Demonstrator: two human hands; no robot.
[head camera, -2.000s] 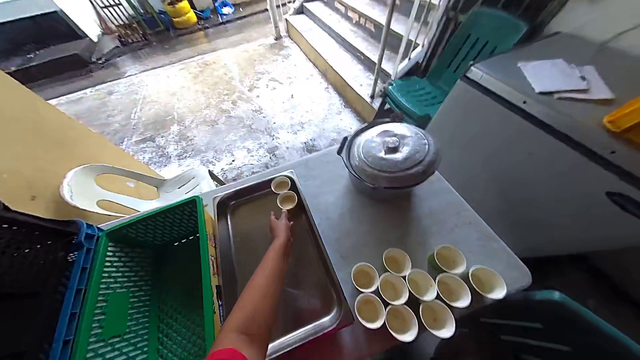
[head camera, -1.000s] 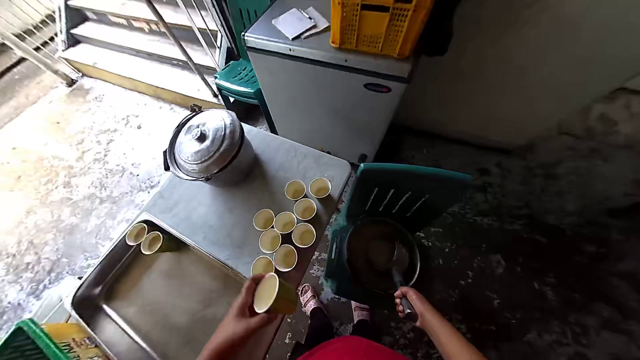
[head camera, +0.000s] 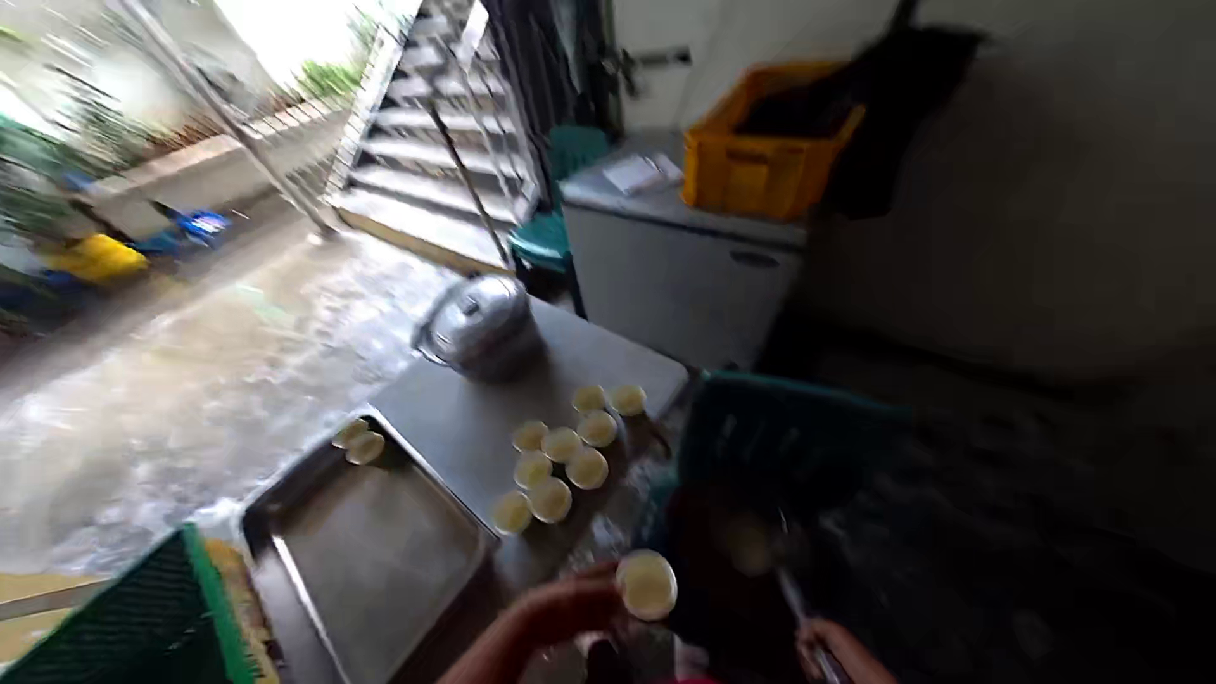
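Observation:
My left hand (head camera: 591, 600) holds a paper cup (head camera: 647, 585) upright near the table's front edge. My right hand (head camera: 819, 638) grips the handle of a ladle (head camera: 792, 591), whose bowl end is over a dark pot (head camera: 703, 560) on a green plastic chair (head camera: 807, 418); the pot's contents are too dark to tell. Several paper cups (head camera: 560, 445) stand grouped on the grey table (head camera: 446, 408). Two more cups (head camera: 365, 447) are in the far corner of a steel tray (head camera: 380, 570). A lidded metal pot (head camera: 483, 328) sits at the table's far side.
A green plastic crate (head camera: 142, 617) is at the lower left. Behind the table stand a white chest freezer (head camera: 674, 275) with a yellow crate (head camera: 760, 171) on it, and another green chair (head camera: 541, 242). Steps with a railing (head camera: 427, 161) rise beyond.
Two seconds ago my left hand was at the two cups in the tray; now it holds another cup near the dark pot. My right hand, out of view then, has the ladle. The view has swung right.

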